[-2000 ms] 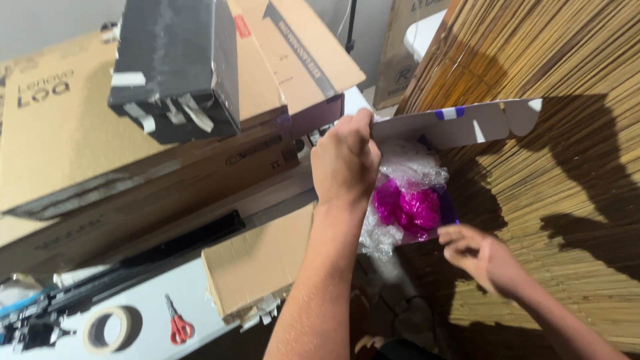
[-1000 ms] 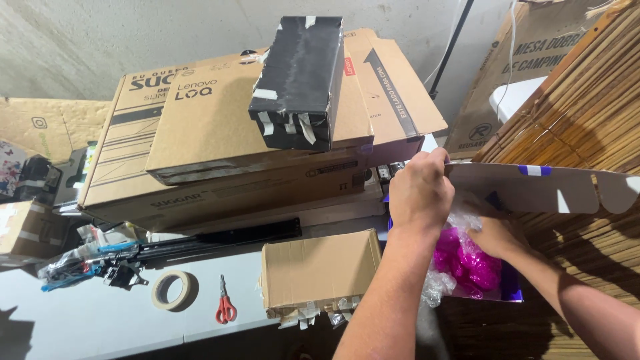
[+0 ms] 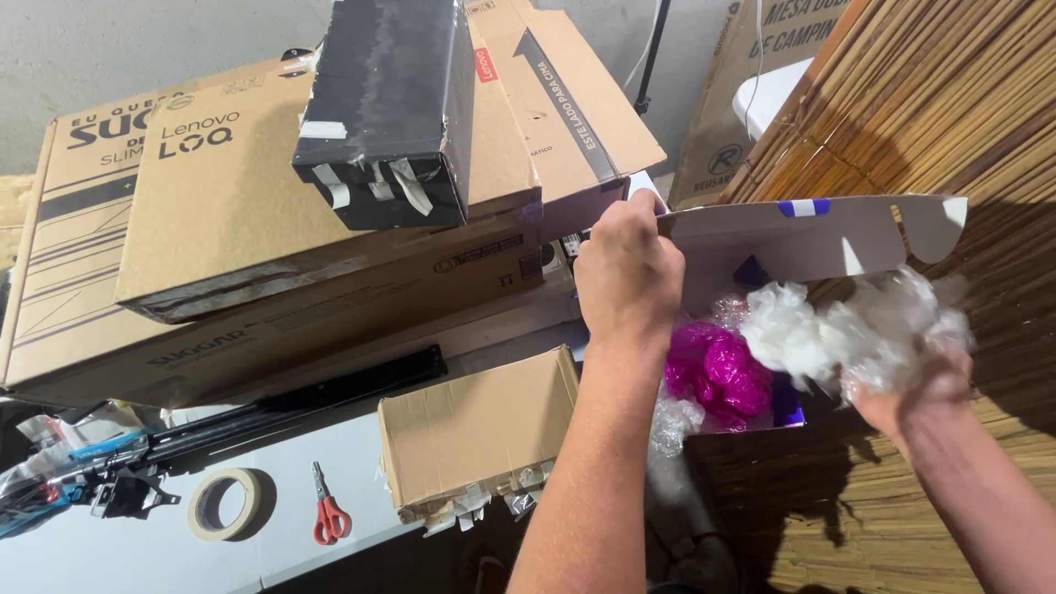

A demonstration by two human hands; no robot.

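Note:
My left hand (image 3: 631, 268) grips the edge of the raised lid of an opened cardboard box (image 3: 714, 239), which has purple outer faces. Inside the box lies crumpled magenta plastic wrap (image 3: 722, 371), with clear plastic wrap (image 3: 676, 421) at its left side. My right hand (image 3: 924, 379), to the right of the box, is closed on a bunch of whitish clear plastic wrap (image 3: 866, 330). That bunch stretches leftward over the box's right part, beside the magenta wrap. Whether it still touches the wrap inside cannot be told.
Large cardboard boxes (image 3: 247, 206) are stacked at the left, topped by a black box (image 3: 384, 107). A smaller cardboard box (image 3: 483, 421), masking tape (image 3: 223, 503), red-handled scissors (image 3: 328, 511) and black metal stands (image 3: 272, 408) lie on the white table (image 3: 289, 478). A reed screen (image 3: 932, 99) rises at the right.
My right hand has come out of the box to the right with whitish clear plastic wrap in it. My left hand stays on the lid edge.

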